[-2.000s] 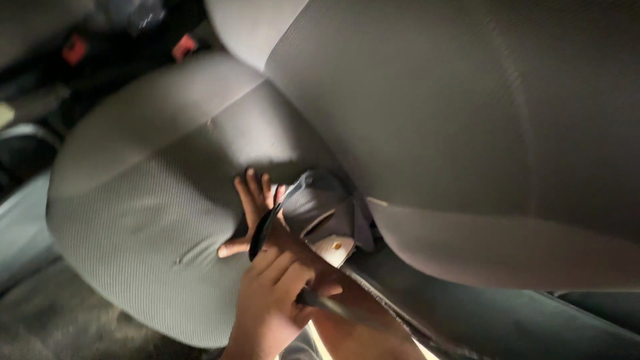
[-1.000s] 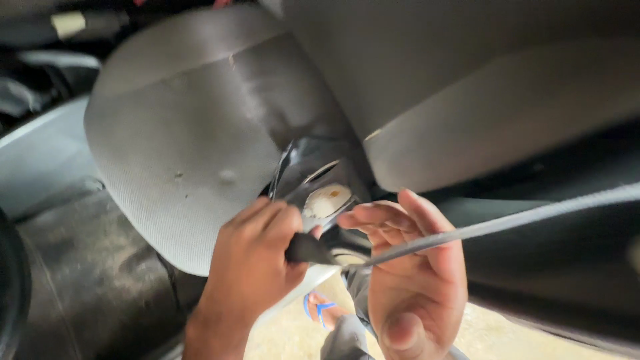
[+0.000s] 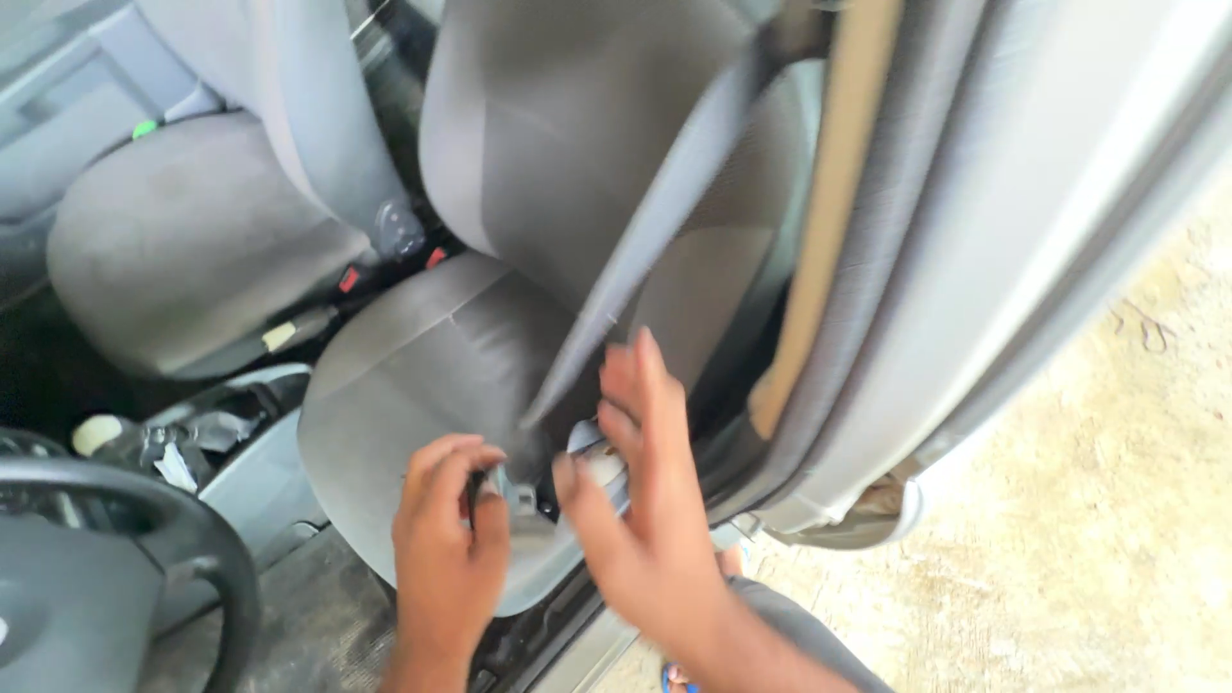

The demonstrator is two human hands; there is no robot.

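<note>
My left hand [image 3: 448, 529] is over the front edge of the grey car seat [image 3: 404, 385], its fingers closed on the dark end of a seat belt buckle tongue [image 3: 515, 496], whose metal plate points right. My right hand [image 3: 640, 481] is just to the right, fingers apart, with nothing plainly in it. The grey seat belt webbing [image 3: 654, 217] runs from the upper door pillar down to near the left hand; its lower part is blurred. A pale object [image 3: 604, 469] shows behind my right fingers, partly hidden.
A steering wheel [image 3: 221, 558] is at the lower left. The second seat [image 3: 202, 241] and red belt buckles [image 3: 349, 280] lie beyond. A console tray [image 3: 255, 423] holds small items. The door pillar [image 3: 905, 192] rises on the right, with bright ground [image 3: 1059, 481] outside.
My right hand has let go of the strap it was touching. The belt webbing now slants up across the seat back. The view has swung back, showing the steering wheel and pillar.
</note>
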